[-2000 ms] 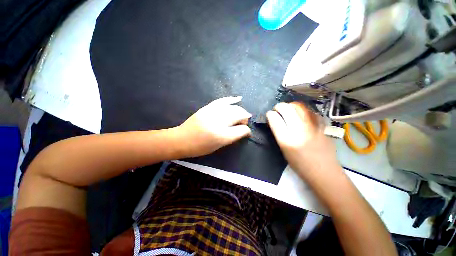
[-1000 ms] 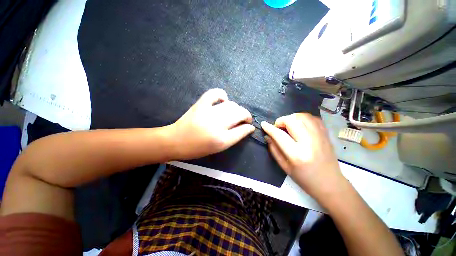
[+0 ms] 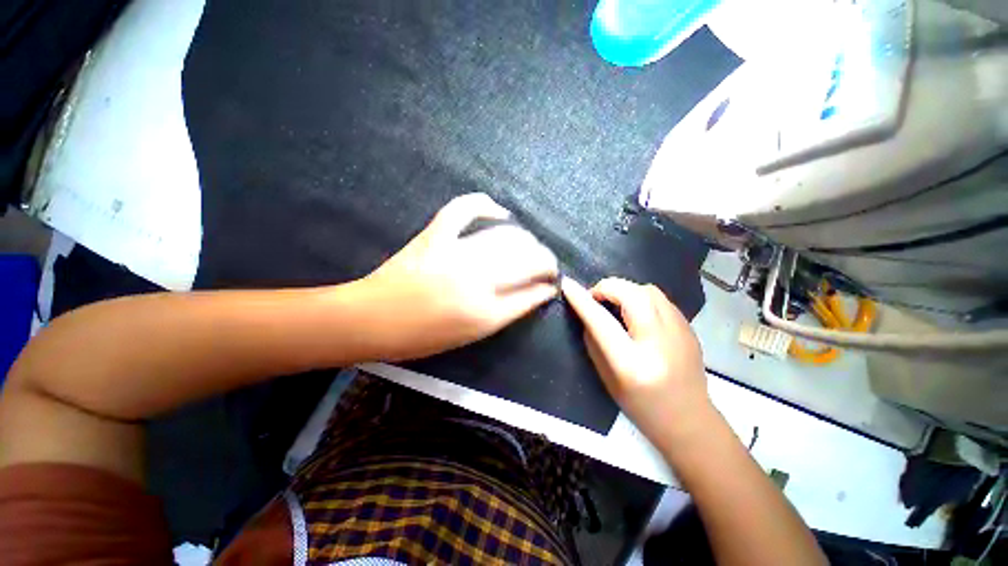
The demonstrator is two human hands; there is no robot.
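Observation:
A large black cloth panel (image 3: 365, 133) lies flat on the white table, left of the off-white sewing machine head (image 3: 796, 122). My left hand (image 3: 464, 276) rests on the panel and pinches its cloth between thumb and fingers. My right hand (image 3: 641, 343) meets it fingertip to fingertip and pinches the same spot near the panel's front edge. A crease runs up and left from the pinched spot. The small piece between the fingertips is mostly hidden. The presser foot area (image 3: 730, 265) is right of my hands, with the panel's edge beside it.
Orange-handled scissors (image 3: 818, 352) lie partly hidden behind the machine's guard. A beige ribbed tab (image 3: 764, 339) is near the foot. A light-blue rounded strip (image 3: 641, 33) is at the top. Dark cloth (image 3: 33, 66) is at the upper left; a black scrap (image 3: 934, 486) at the right.
The panel's pinched part has moved left, away from the foot. My right hand has come back from the machine and now touches my left fingertips, covering the small dark strip seen between them.

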